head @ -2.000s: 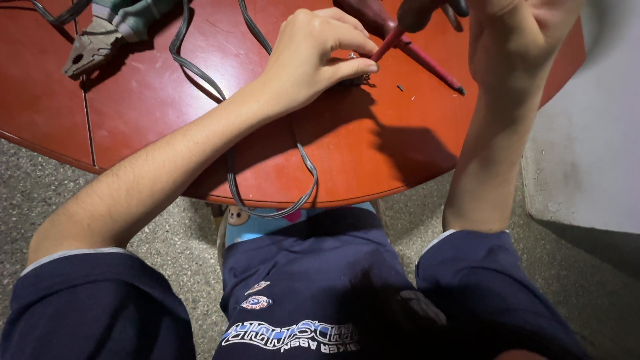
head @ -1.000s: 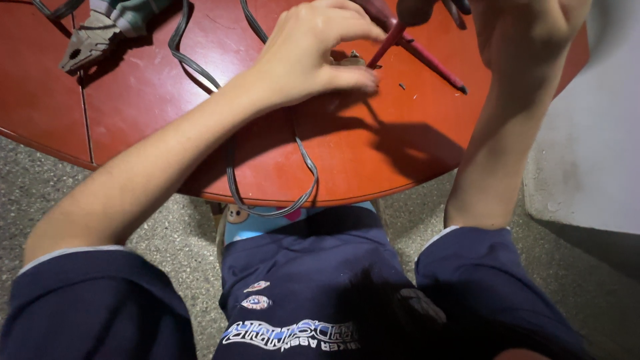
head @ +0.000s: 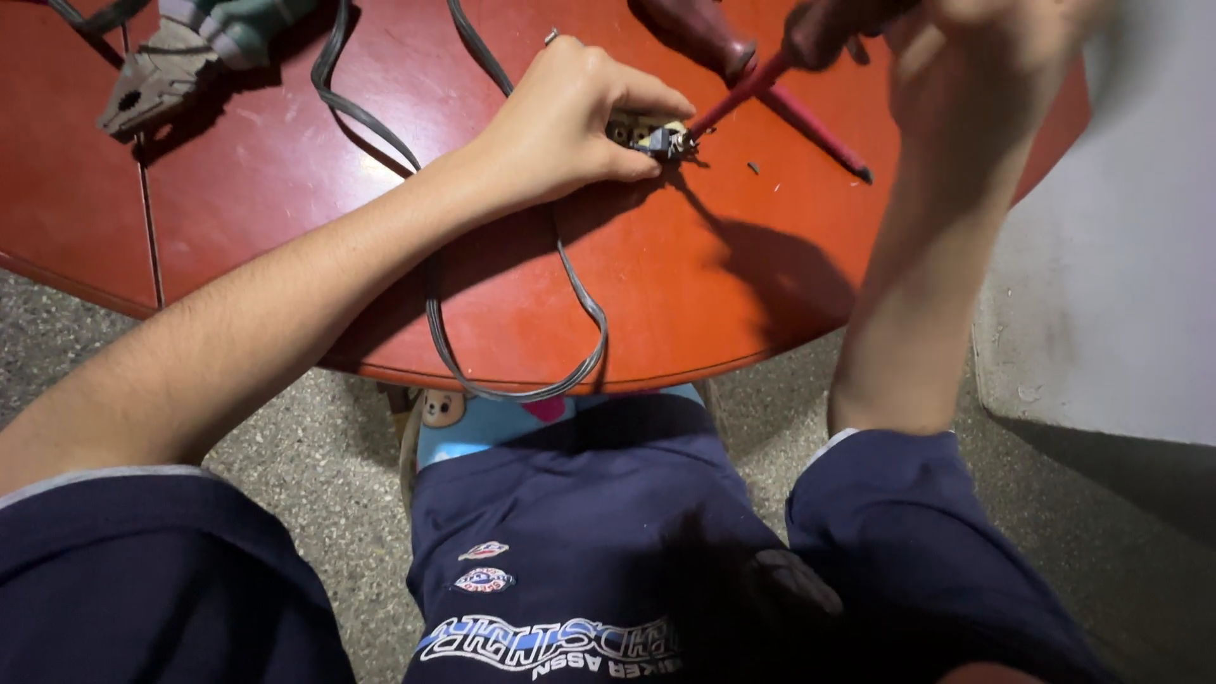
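My left hand (head: 579,119) grips a small electrical fitting (head: 657,139) with metal terminals between thumb and fingers, just over the red table. In my right hand (head: 983,47), partly cut off by the top edge and blurred, is a screwdriver (head: 739,97) with a red shaft and dark red handle. Its tip meets the right end of the fitting. Behind it a second screwdriver (head: 815,133) with a red shaft lies on the table, crossing under the first in this view. A grey flat cable (head: 591,313) loops below my left wrist and hangs slightly over the near edge.
At the table's upper left lie combination pliers (head: 161,81) with green and grey handles. A small dark scrap (head: 752,167) rests right of the fitting. The round table's near edge (head: 532,387) borders my lap. A pale wall or block (head: 1102,285) stands at the right.
The fingers of my left hand have shifted around the fitting, and more of it shows now than two seconds ago. The screwdriver in my right hand stays at the fitting.
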